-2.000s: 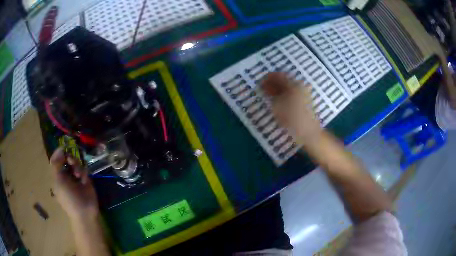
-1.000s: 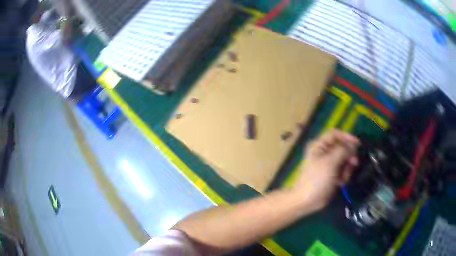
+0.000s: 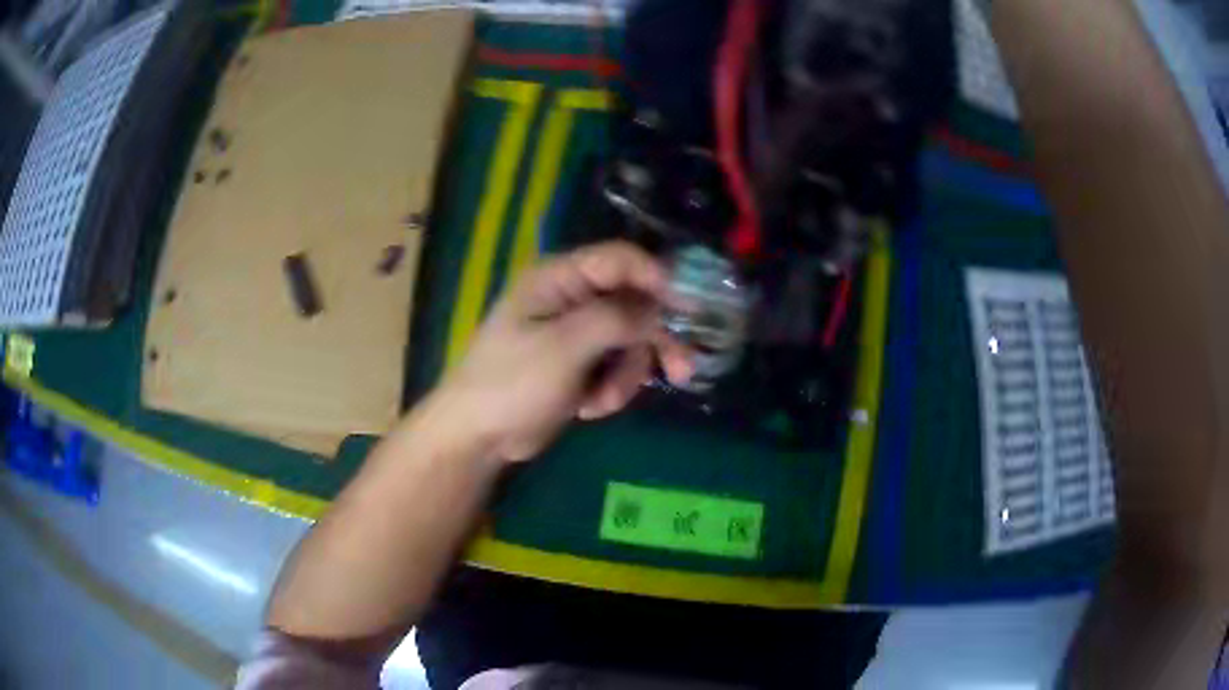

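The black test fixture (image 3: 849, 81) stands at the top centre. Its thick red lever handle (image 3: 737, 121) runs down its front. The clear block (image 3: 704, 290) sits at the fixture's front, above a silvery round nest. My left hand (image 3: 573, 330) is at the left side of the block and nest, fingers bent and touching or very close to them. Blur hides whether a small part is between the fingertips. My right forearm rises along the right side; the hand is cut off by the top edge.
A cardboard sheet (image 3: 303, 162) with scattered dark bits and a dark strip (image 3: 301, 285) lies left. Stacked trays (image 3: 68, 182) stand at far left. A white parts tray (image 3: 1045, 404) lies right, partly behind my right arm. A green label (image 3: 681, 519) lies in front. A blue stool (image 3: 54, 452) shows lower left.
The view swung left, then partly back towards the fixture. My left hand is now at the clear block. My right hand, over the parts tray two seconds ago, is out of view, its forearm raised.
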